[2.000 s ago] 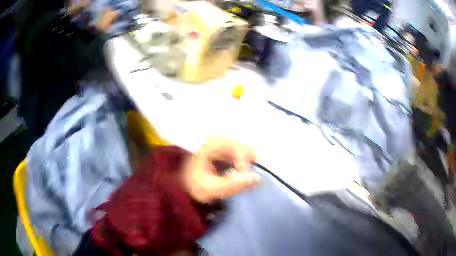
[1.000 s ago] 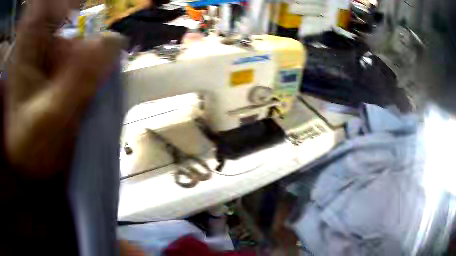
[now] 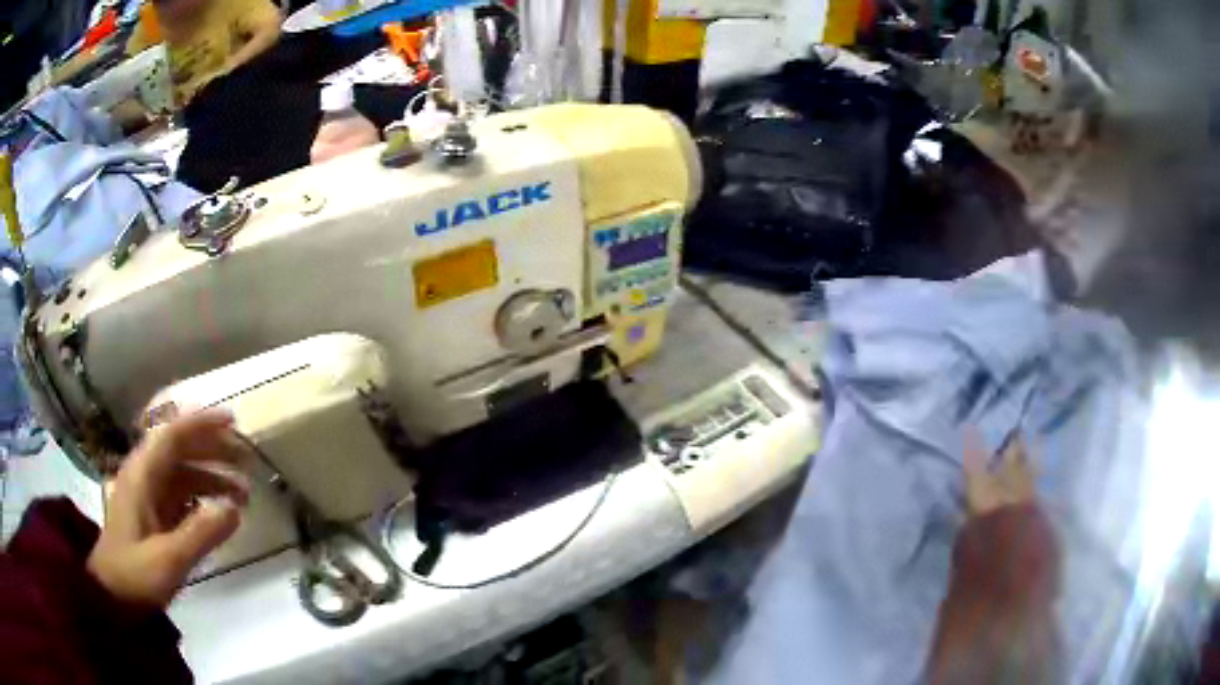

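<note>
A light blue garment piece (image 3: 910,402) lies draped in a heap at the right, hanging down past the table. My right hand (image 3: 1001,479) rests on this cloth, blurred; I cannot tell whether its fingers grip it. My left hand (image 3: 174,495) is at the left, in front of the sewing machine's needle end, fingers curled and apart, holding nothing visible. The cream sewing machine (image 3: 321,228) stands across the table. Scissors (image 3: 345,575) lie on the table below its arm, right of my left hand.
A black cloth (image 3: 529,455) lies at the machine's base. A parts tray (image 3: 723,428) is set in the table's right part. A black shiny bag-like bundle (image 3: 789,174) lies behind. More light blue pieces (image 3: 94,201) lie at the far left. A bright hazy sheet is at the right edge.
The view has swung right to the machine and the heap. The cloth beside my raised left hand is gone from it; that hand is lower. My right hand now shows on the heaped cloth.
</note>
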